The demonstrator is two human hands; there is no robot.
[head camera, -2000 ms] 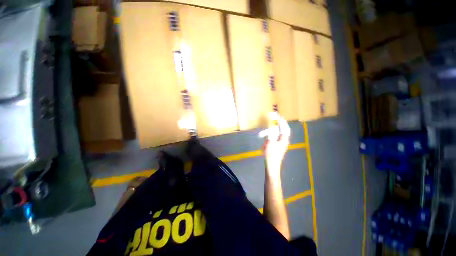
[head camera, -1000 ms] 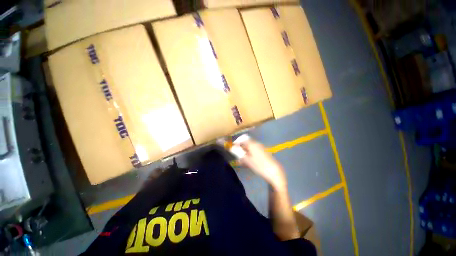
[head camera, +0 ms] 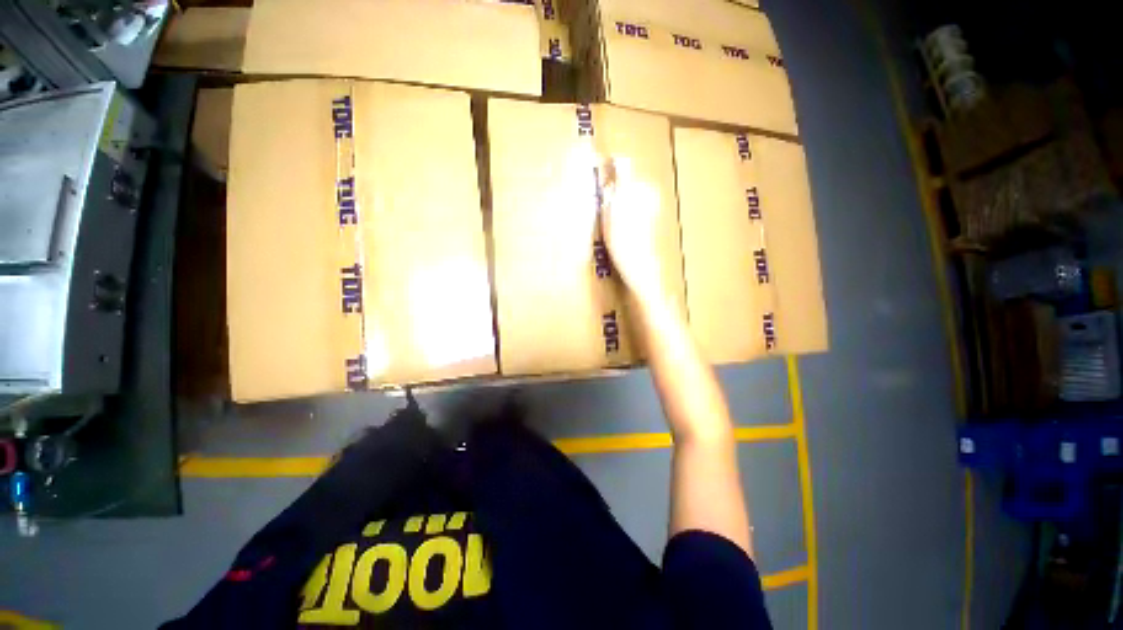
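Note:
Sealed tan cartons stand side by side in front of me, with blue "TDG" tape down each: a left carton (head camera: 289,234), a middle carton (head camera: 536,283) and a right carton (head camera: 720,259). My right hand (head camera: 626,212) is over the upper part of the middle carton, beside its tape. Strong glare washes out the fingers. A small reddish-orange tip, apparently a marker pen (head camera: 610,172), shows at the fingertips; most of it is hidden. A bright white patch, label or glare, lies on the left carton's lower right. My left hand is not in view.
More sealed cartons (head camera: 702,62) stand behind this row, with a dark gap between two. A grey machine (head camera: 49,246) is at the left. Grey floor with yellow lines (head camera: 807,492) runs along the front and right. Blue crates (head camera: 1047,462) and brown cartons stand at the far right.
My right hand has moved from the middle carton's front edge forward over its top. The view has turned, so the cartons now stand straighter and more of the back row shows.

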